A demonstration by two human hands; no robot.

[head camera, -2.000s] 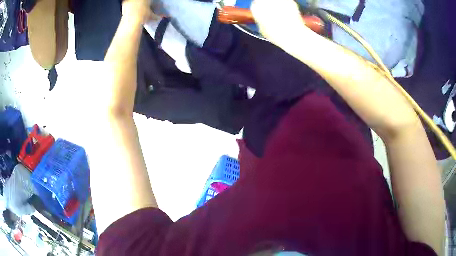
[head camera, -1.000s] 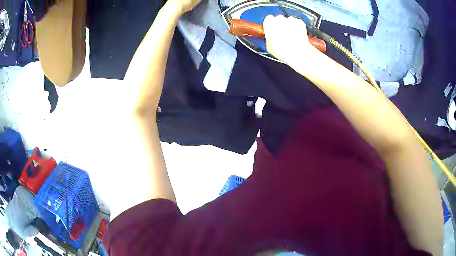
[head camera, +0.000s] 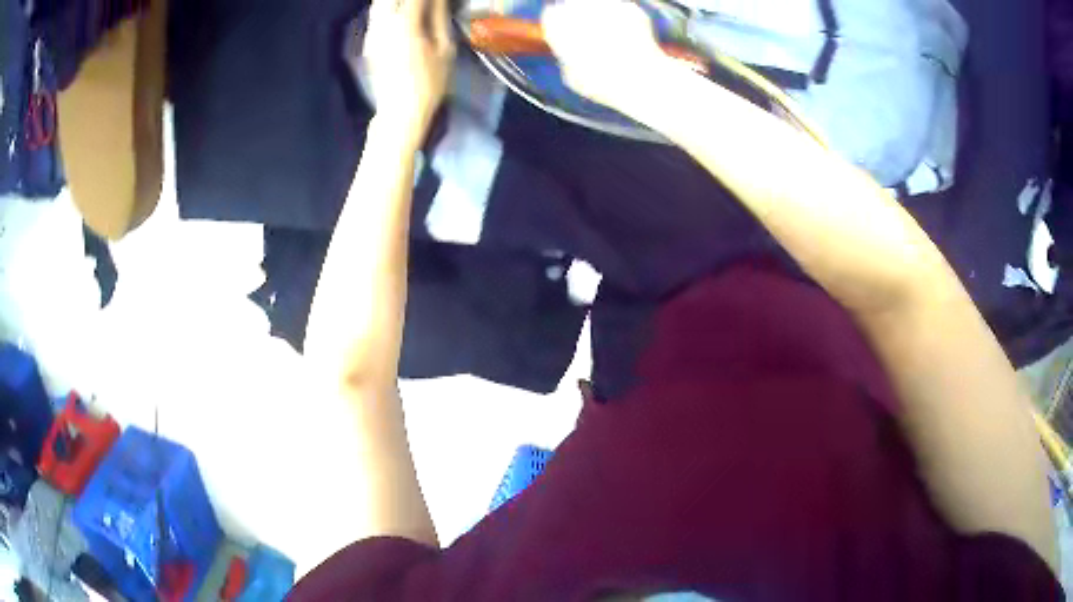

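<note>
My right hand is closed round the orange-red bar handle of the steam iron, whose blue top and pale rim show at the top edge. The iron lies over the dark garment. Pale interfacing shows on the garment right of the iron, and a pale strip hangs near my left forearm. My left hand is at the top edge, left of the iron, blurred and overexposed, over the cloth. Its fingertips are partly cut off, and its grip is unclear.
A tan rounded form stands at the left. Dark cloth lies beside it. A yellow hose runs right from the iron behind my right forearm. Blue baskets and a red one are on the floor at lower left.
The iron and my right hand have moved left and up in view. My left hand has moved slightly down and left. The pale strip has shifted left, with the whole view also shifting.
</note>
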